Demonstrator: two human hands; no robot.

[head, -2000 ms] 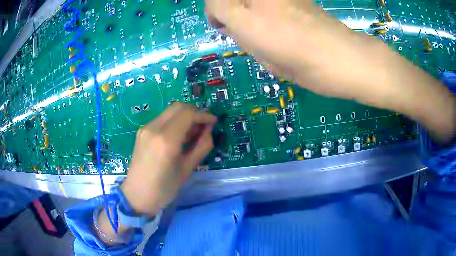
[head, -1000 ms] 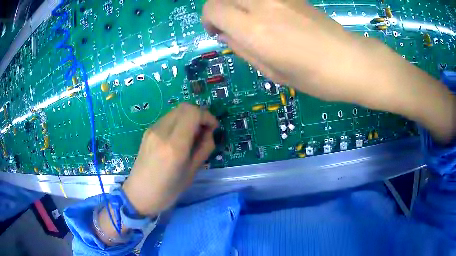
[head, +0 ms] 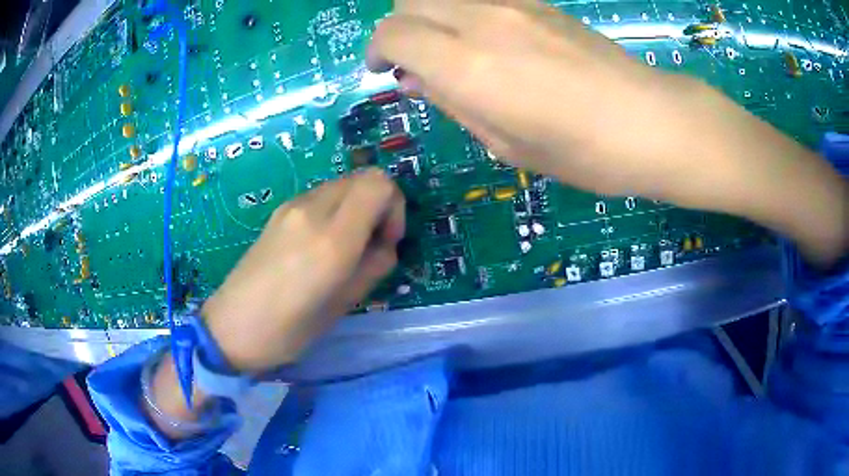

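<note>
A large green printed circuit board [head: 577,223] lies flat before me. My left hand [head: 321,251] is bent over its near middle part, fingers curled; whether they hold anything is hidden. My right hand [head: 456,56] reaches in from the right over the board, fingers curled near the red film capacitors; a small dark spot shows at its fingertips, too small to name. A red film capacitor [head: 395,143] sits between my hands, beside a black component [head: 359,123]. Yellow capacitors [head: 504,193] and small electrolytic capacitors [head: 532,231] stand right of my left hand.
White square connectors [head: 638,263] line the board's near right edge. A silver-white conveyor rail [head: 559,318] runs along that edge. A blue ground cord [head: 171,214] crosses the left side down to the wrist strap [head: 223,370] on my left wrist.
My left hand has moved slightly left and up, its fingers now nearer the black component. The cord has straightened. My right hand has shifted slightly left.
</note>
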